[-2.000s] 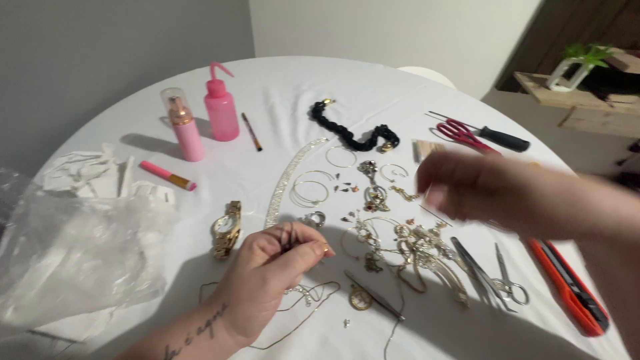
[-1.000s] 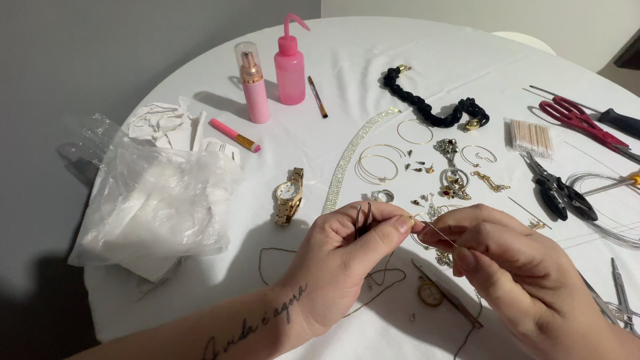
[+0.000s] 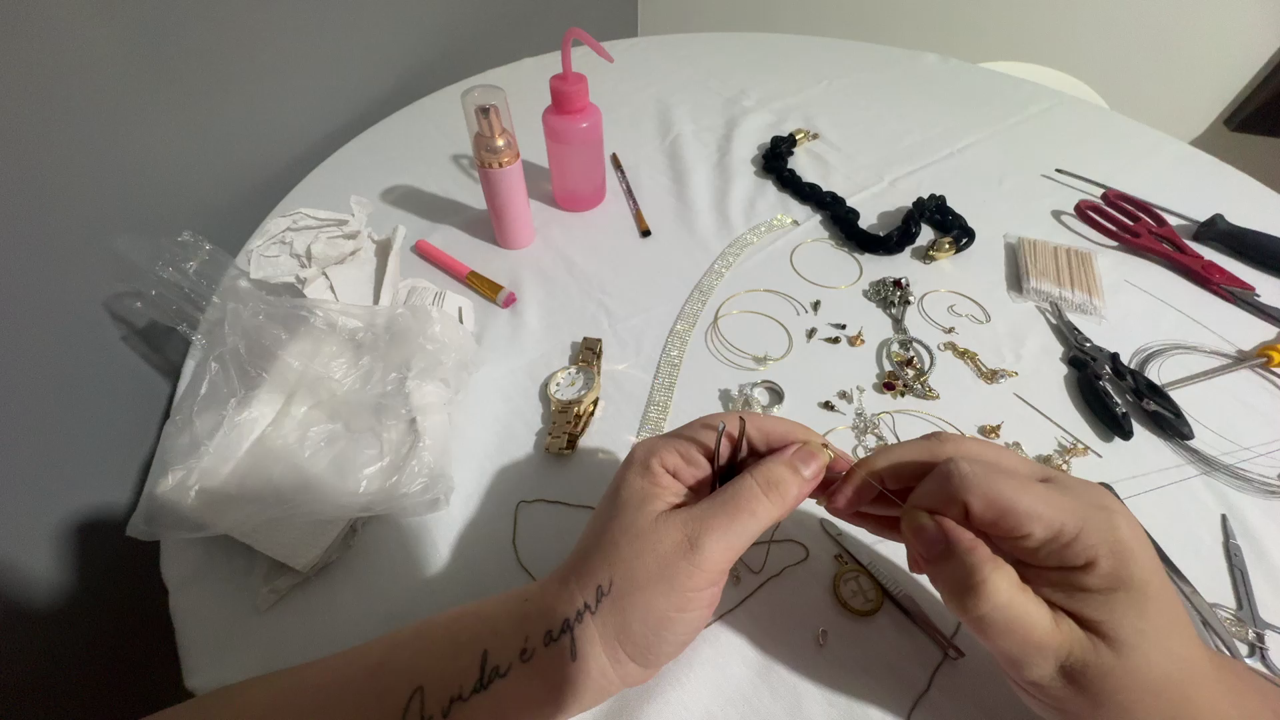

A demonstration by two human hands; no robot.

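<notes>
My left hand (image 3: 700, 510) pinches a small gold-coloured piece (image 3: 826, 452) between thumb and forefinger, and dark tweezers (image 3: 730, 455) are tucked in its palm. My right hand (image 3: 1010, 540) meets its fingertips and holds a thin wire or needle (image 3: 885, 490). Under the hands lie a thin dark chain (image 3: 540, 503), a round gold-coloured pendant (image 3: 858, 592) and metal tweezers (image 3: 900, 600). Beyond them are a rhinestone strip (image 3: 700, 320), thin gold bangles (image 3: 752, 335), a silver ring (image 3: 768, 395), loose earrings and a silver and red jewellery piece (image 3: 905, 365).
On the left are a clear plastic bag (image 3: 320, 400), crumpled paper, a gold wristwatch (image 3: 573, 395), a pink pump bottle (image 3: 505, 190) and a pink squeeze bottle (image 3: 575, 150). Right: black cord necklace (image 3: 850, 215), cotton swabs (image 3: 1058, 272), pliers (image 3: 1120, 380), red-handled scissors (image 3: 1150, 235), wire coil, small scissors (image 3: 1245, 590).
My right hand was apart from the left two seconds ago, over the right side of the table, and has come to the left fingertips. Since one second ago both hands have stayed together.
</notes>
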